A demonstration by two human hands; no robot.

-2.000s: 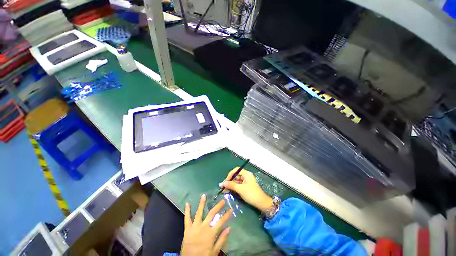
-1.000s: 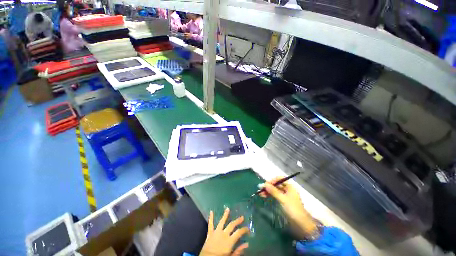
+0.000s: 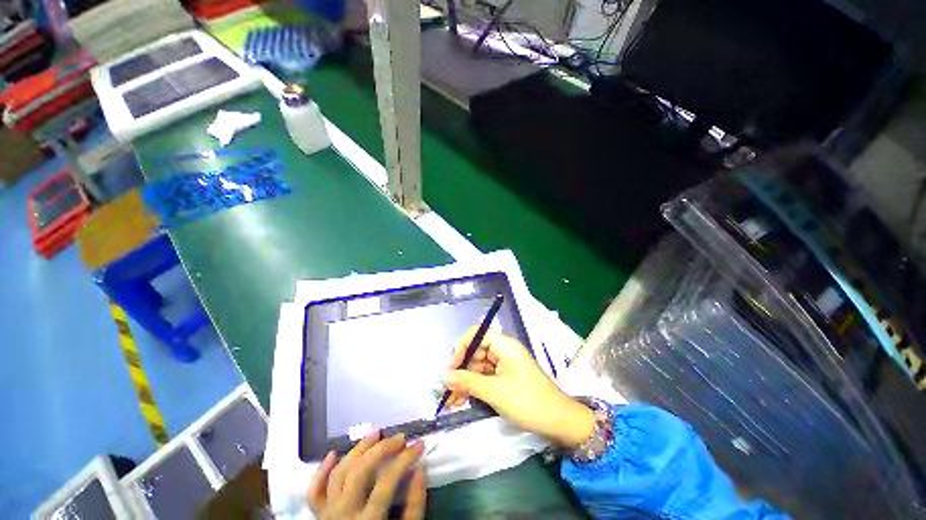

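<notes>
The dark tablet back cover (image 3: pixel 317 391) with its pale grey centre lies on white interleaf sheets (image 3: pixel 287 406) on the green bench. My right hand (image 3: pixel 503 386) holds a thin black pen-like tool (image 3: pixel 485 330), its tip down at the cover's near edge. A small pale piece shows by the fingertips; I cannot tell what it is. My left hand (image 3: pixel 372 481) lies with fingers apart at the cover's near edge, cut off by the bottom of the picture. It shows nothing held.
Clear blister trays (image 3: pixel 731 376) are stacked at right. A metal post (image 3: pixel 398 112) stands behind the cover. A white bottle (image 3: pixel 305 124), crumpled wipe (image 3: pixel 234 124), blue film pieces (image 3: pixel 218 188) and white foam tray (image 3: pixel 120 114) lie further left. A blue stool (image 3: pixel 162 289) stands beside the bench.
Both hands have moved from the bare green mat to the cover's near edge, the right hand with the tool still in it. The view has shifted closer to the cover.
</notes>
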